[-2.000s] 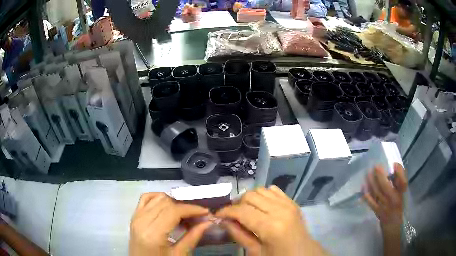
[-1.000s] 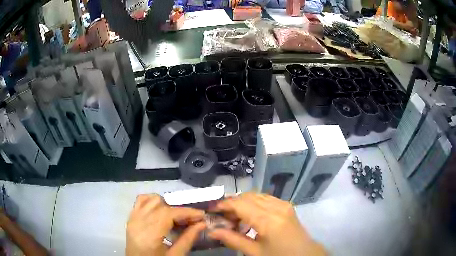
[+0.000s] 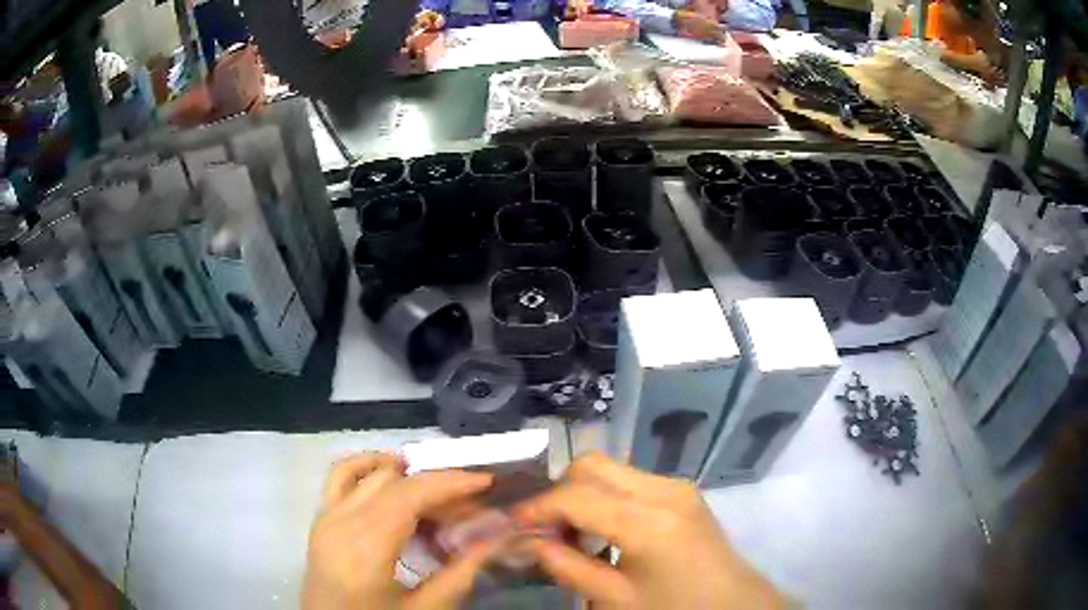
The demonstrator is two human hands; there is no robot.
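Note:
A retail carton stands open right in front of me, its white top flap [image 3: 477, 452] raised on the far side. My left hand [image 3: 400, 530] is at the left of its mouth and my right hand [image 3: 632, 524] at the right. Their fingers meet over the mouth on a small, blurred, pinkish clear bagged part [image 3: 487, 531]. The fingers hide most of the bag and the carton's body. Both hands are cut off by the lower edge.
Two closed cartons [image 3: 677, 387] stand right of my hands. Small black fittings [image 3: 881, 429] lie farther right. Black plastic cups [image 3: 532, 300] and a round black part [image 3: 478, 391] are ahead. Open cartons [image 3: 257, 286] crowd the left, more the right. Another person's arm [image 3: 54, 554] shows lower left.
The other person's hand and the carton it held at the right are gone since two seconds ago. My hands stay at the carton mouth; their fingers have shifted slightly on the bagged part.

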